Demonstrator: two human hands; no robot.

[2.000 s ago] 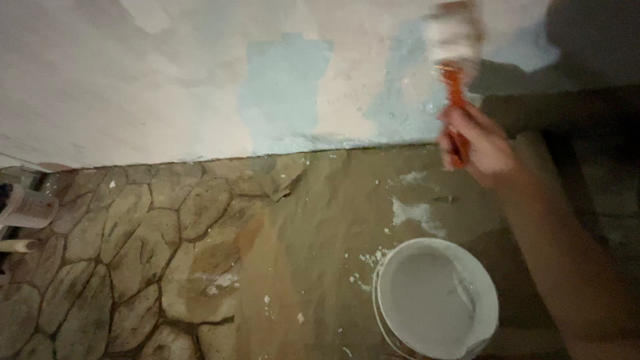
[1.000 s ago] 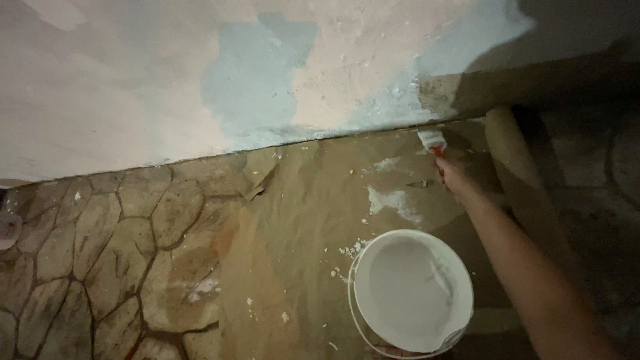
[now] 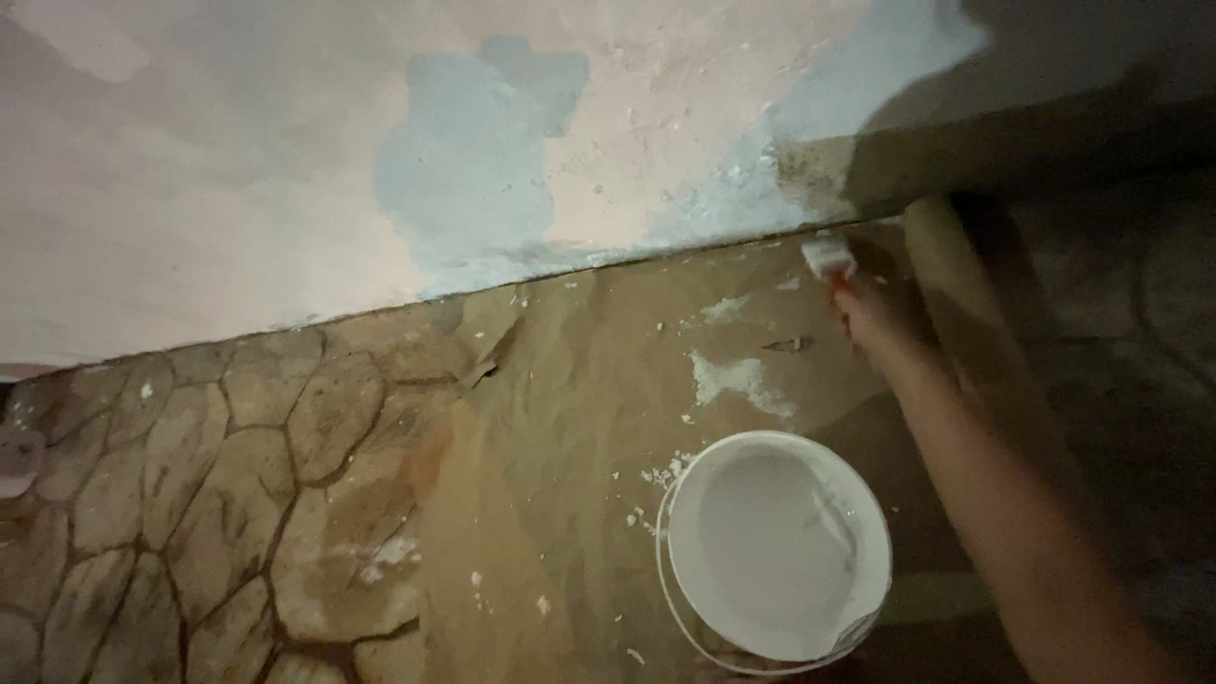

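In my right hand (image 3: 863, 318) is a paintbrush (image 3: 829, 256) with a red handle, its pale bristles close to the line where the wall (image 3: 665, 180) meets the covered floor. Whether the bristles touch anything cannot be told. Pale pink and light blue patches cover the wall, and a darker bare band shows at the right. Below my hand, a white plastic bucket (image 3: 760, 551) holds whitish paint, with its wire handle lowered to the left side. My left hand is out of view.
Brown paper (image 3: 570, 408) covers the floor, bearing white splatters and crumbs. At the right lies a rolled edge of paper (image 3: 940, 256). Stone-patterned flooring (image 3: 218, 475) spreads out at the left. A pale container (image 3: 19, 461) is partly visible at the left edge.
Two seconds ago my right hand held the brush up in front of the wall; it has since come down to the wall's base. The brush stays in my grip.
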